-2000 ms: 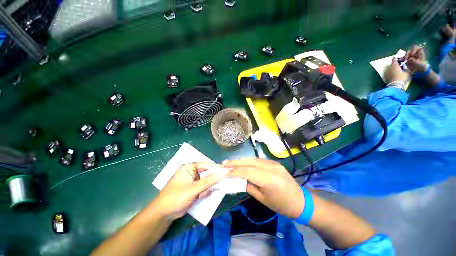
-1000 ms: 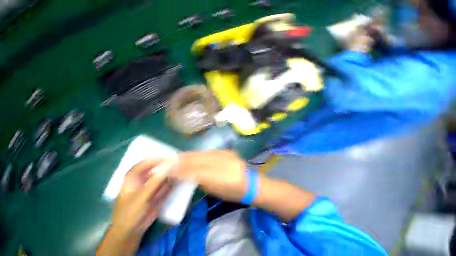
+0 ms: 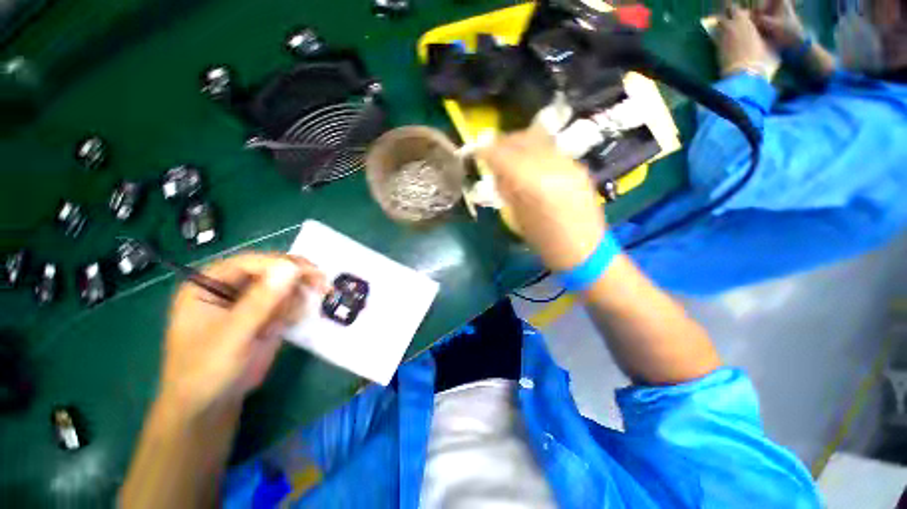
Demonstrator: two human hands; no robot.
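Note:
A black rounded unit (image 3: 345, 298) with small light patches lies on the white pad (image 3: 373, 333). My left hand (image 3: 224, 323) is at the pad's left side and grips a thin dark tool (image 3: 204, 282), likely tweezers, whose far end sticks out up and left; its working end is hidden or blurred at my fingertips beside the unit. My right hand (image 3: 547, 199) is away from the pad, at the left edge of the yellow tray (image 3: 477, 32), right of the brown pot (image 3: 416, 177). Its fingers are blurred and I cannot tell if they hold anything.
A black fan (image 3: 323, 129) with a wire grille stands left of the pot. Several black units (image 3: 199, 223) lie to the left on the green mat, with solder wire across it. A thick black cord (image 3: 741, 124) arcs right of the tray. Another person's blue sleeve (image 3: 786, 189) is at right.
My hands were together over the pad with a white piece; now they are apart. My right hand has moved to the tray. The unit on the pad and the dark tool now show.

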